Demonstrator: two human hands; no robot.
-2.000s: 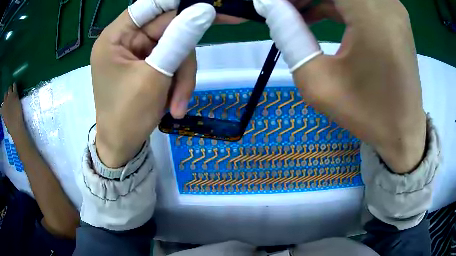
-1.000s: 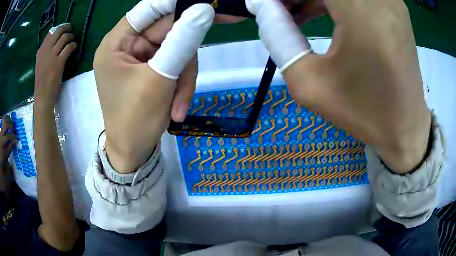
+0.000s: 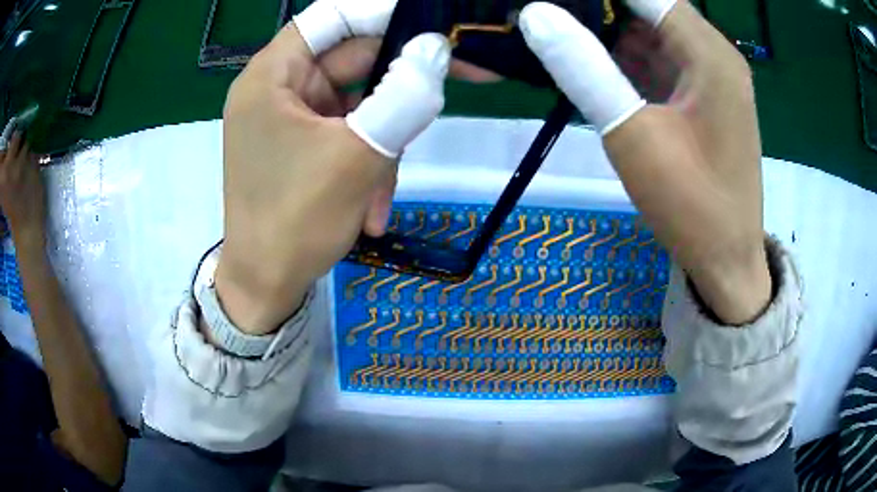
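A black phone middle frame (image 3: 514, 183) is held tilted above the blue flex sheet (image 3: 500, 332), its solid end at the top edge of the picture. A gold flex circuit (image 3: 484, 29) lies on that solid end, between my two thumb tips. My left hand (image 3: 298, 163) grips the frame's left side, with a white-cotted thumb at the circuit's left end. My right hand (image 3: 673, 144) holds the right side, its white-cotted thumb at the circuit's right end. Some fingertips are hidden behind the frame.
The blue sheet lies on a white foam mat (image 3: 462, 432). Other black frames (image 3: 104, 58) lie on the green bench surface (image 3: 173, 91) beyond, at left and right. Another person's arm (image 3: 58, 307) reaches along the left side. Striped fabric shows at the lower right.
The view has shifted, so the solid end and the gold circuit now show more fully between my thumbs. The other person's arm has moved further left. Both my hands still hold the frame.
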